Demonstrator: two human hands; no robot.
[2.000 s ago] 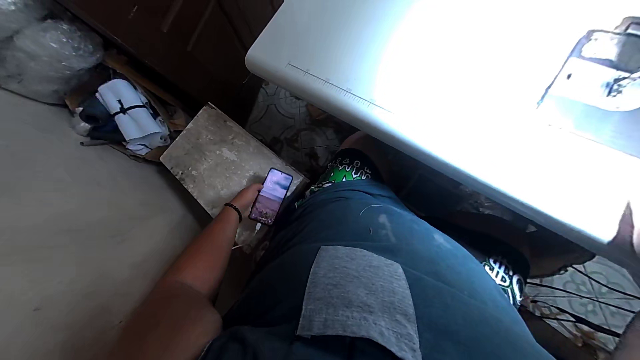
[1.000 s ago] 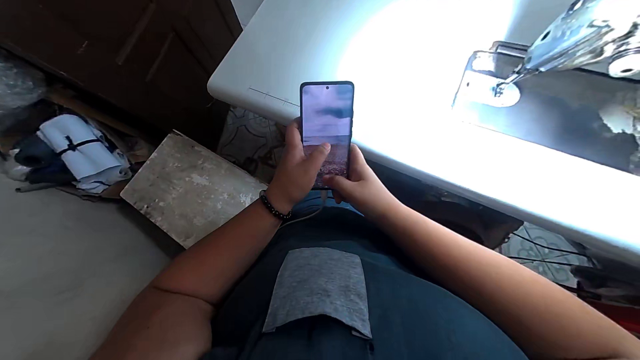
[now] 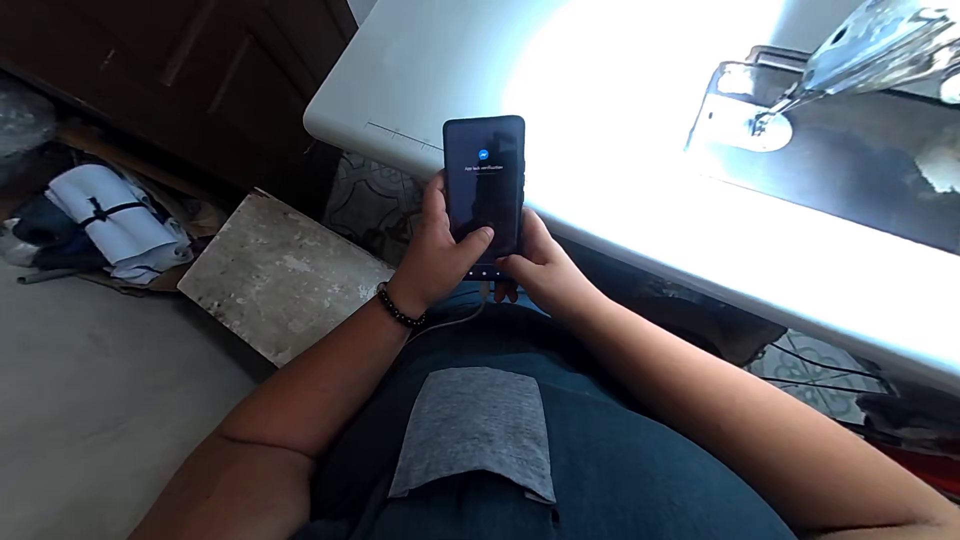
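Observation:
A dark smartphone [image 3: 484, 199] is held upright between both hands in front of the table's near edge. My left hand [image 3: 442, 251] grips its left side, with the thumb over the lower screen; a dark beaded bracelet [image 3: 399, 306] is on that wrist. My right hand [image 3: 540, 262] holds the lower right side, the thumb at the bottom corner. The screen is dark with a small blue icon and some writing. A pale cable [image 3: 457, 321] runs from the phone's lower end. A grey fabric piece [image 3: 476, 427] lies on the dark clothing over my lap.
A white sewing machine table [image 3: 405, 90] stretches ahead and to the right, bearing a sewing machine [image 3: 870, 60]. A worn board [image 3: 289, 270] stands at the left, near a strapped white roll [image 3: 112, 217] and plastic bags. Dark cables [image 3: 825, 366] hang under the table at right.
The phone, first in my left hand low at the left, came up before the table, and my right hand joined it. Since one second ago its screen has changed from a sky picture to dark.

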